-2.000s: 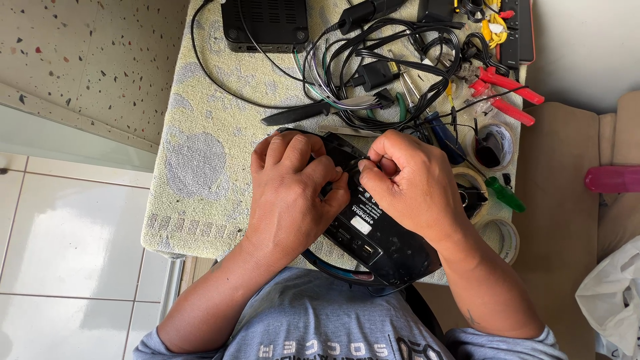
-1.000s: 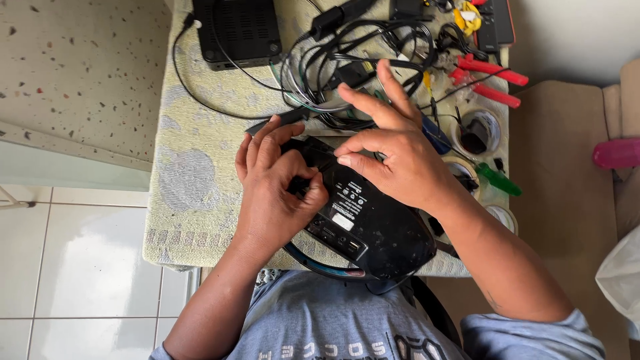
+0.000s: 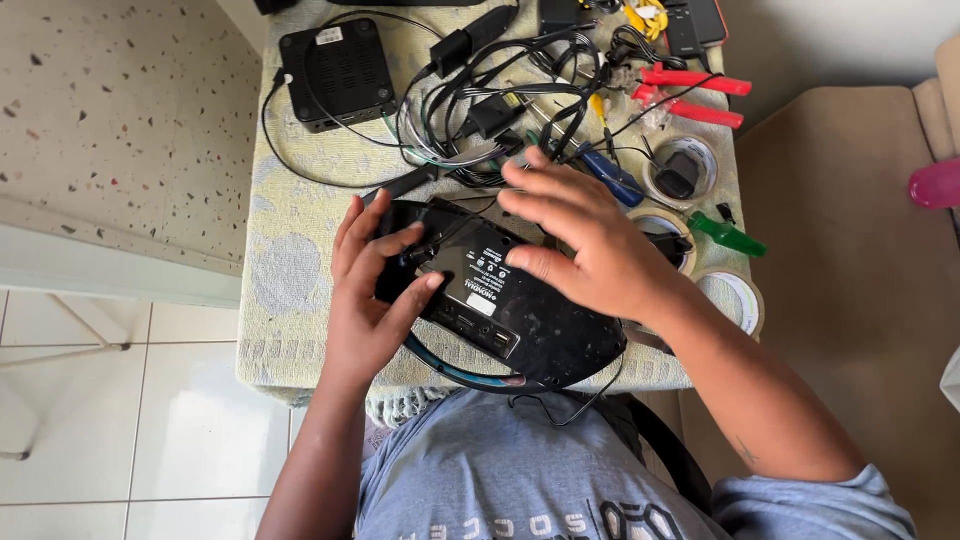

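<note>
A black Mondial Bluetooth speaker (image 3: pixel 555 330) lies at a slant at the table's front edge, its panel of ports facing up. My left hand (image 3: pixel 375 281) is at its left end, fingers spread and curved over the casing; whether the fingertips touch it or pinch something small is unclear. Over the speaker's upper right part is my right hand (image 3: pixel 577 232), its fingers apart and nothing visible between them. A thin black wire (image 3: pixel 570 420) hangs in a loop from the speaker's lower right end, near my shirt.
Behind the speaker are tangled black cables (image 3: pixel 480 97) and a black box (image 3: pixel 341 75). To the right lie red-handled pliers (image 3: pixel 694 97), a blue-handled tool (image 3: pixel 611 178), a green-handled tool (image 3: pixel 727 234) and several tape rolls (image 3: pixel 754 300). A sofa (image 3: pixel 840 225) stands beside the table.
My hands worked close together at the speaker's left part two seconds ago. They have since moved apart, the right one now lying further right over the casing with its fingers spread.
</note>
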